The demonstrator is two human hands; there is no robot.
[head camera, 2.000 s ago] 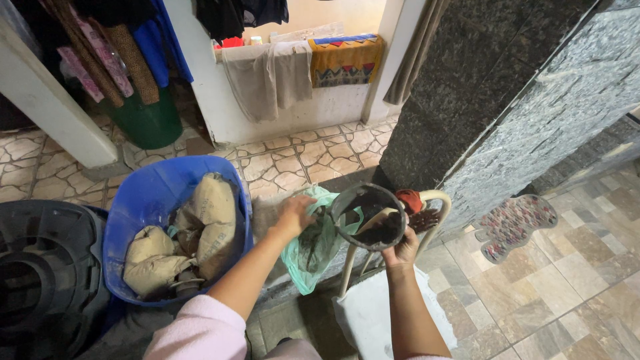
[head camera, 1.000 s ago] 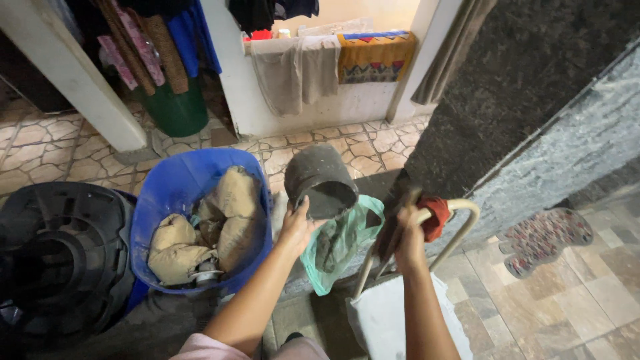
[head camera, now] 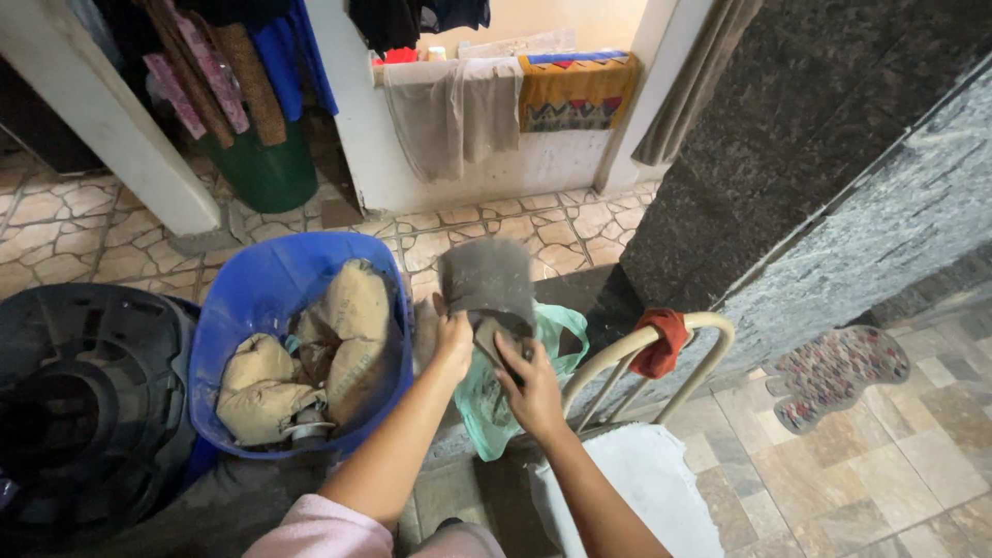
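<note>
My left hand (head camera: 453,341) grips the rim of a dark, dusty round pot (head camera: 487,279), tipped with its mouth toward me. At the mouth of the pot, my right hand (head camera: 529,372) has its fingers on a flat grayish piece (head camera: 490,339); whether it is gripped or only touched is not plain. Under both hands, a green translucent plastic bag (head camera: 484,415) lies with its handles spread, its contents unclear. To the left stands a blue plastic tub (head camera: 205,356) holding several tan paper bags (head camera: 356,302), some crumpled.
A black round lid (head camera: 85,411) lies left of the tub. On the right, a cream tubular chair frame (head camera: 717,333) carries a red cloth (head camera: 659,345), with a white cover (head camera: 643,488) below. A dark stone pillar (head camera: 705,155) rises behind. A patterned mat (head camera: 845,372) lies on the tiled floor.
My right hand has left the chair frame, where it was one second ago, and moved to the pot's mouth. Two seconds ago my right hand held the pot and my left hand was at the green bag.
</note>
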